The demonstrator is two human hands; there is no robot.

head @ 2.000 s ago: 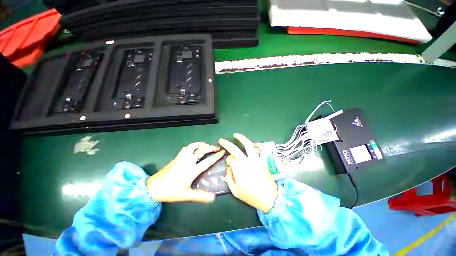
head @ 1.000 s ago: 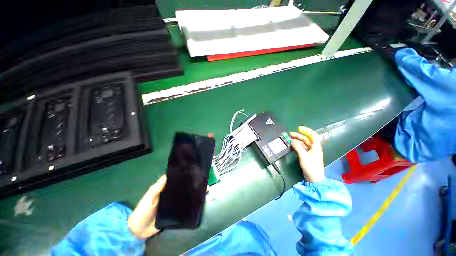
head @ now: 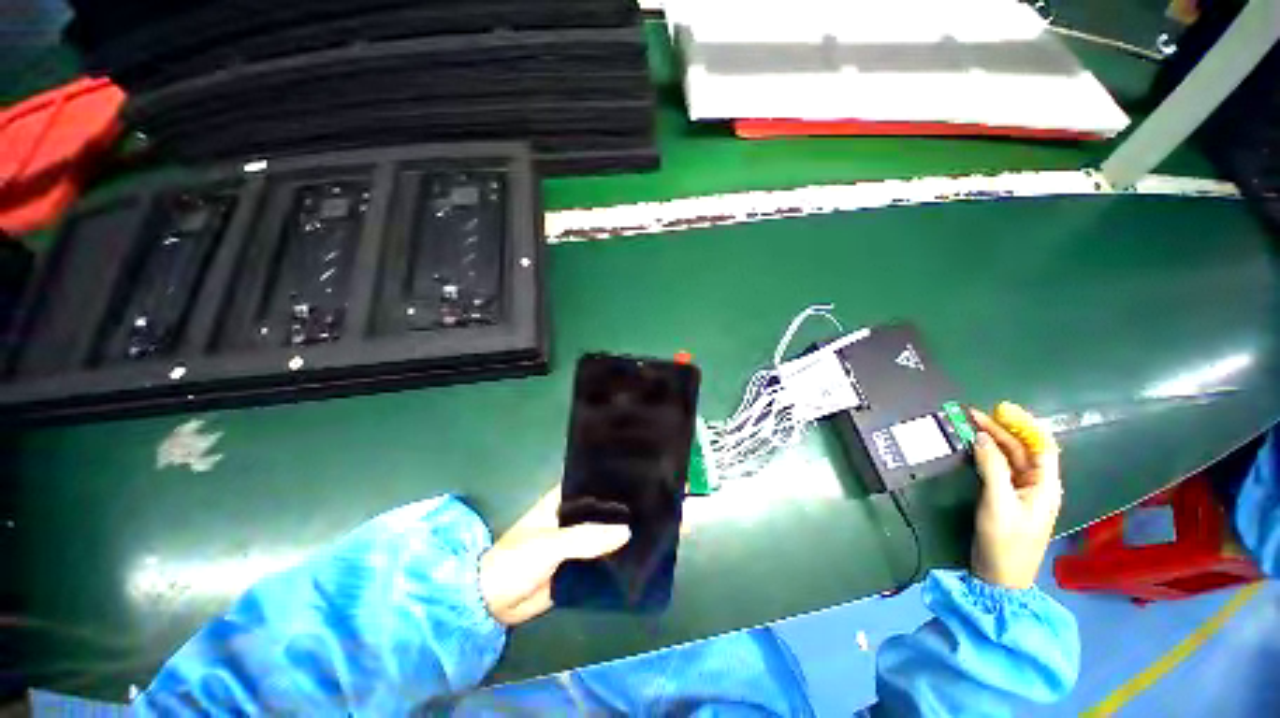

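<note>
A phone screen (head: 628,456) stands front side up in my left hand (head: 541,558), its glossy face black and unlit. My left thumb lies across the lower part of its face; the other fingers are hidden behind it. A green adapter board (head: 698,460) shows at its right edge, with white wires (head: 758,425) running to the black test box (head: 898,400). My right hand (head: 1014,484), with yellow finger cots, is at the box's right edge, fingertips at the green button patch (head: 959,422). Whether the fingers press it cannot be told.
A black foam tray (head: 536,302) at the left holds several dark screen assemblies. Stacked foam trays (head: 421,105) lie behind it, a red tray (head: 59,147) far left. White foam sheets (head: 870,70) lie rear right. A black cable (head: 912,540) hangs from the box. A red stool (head: 1158,554) stands below right.
From both hands being on the assembly, my left hand has raised it face up and my right hand has moved to the box. Since one second ago the view has swung left and my thumb has come over the screen.
</note>
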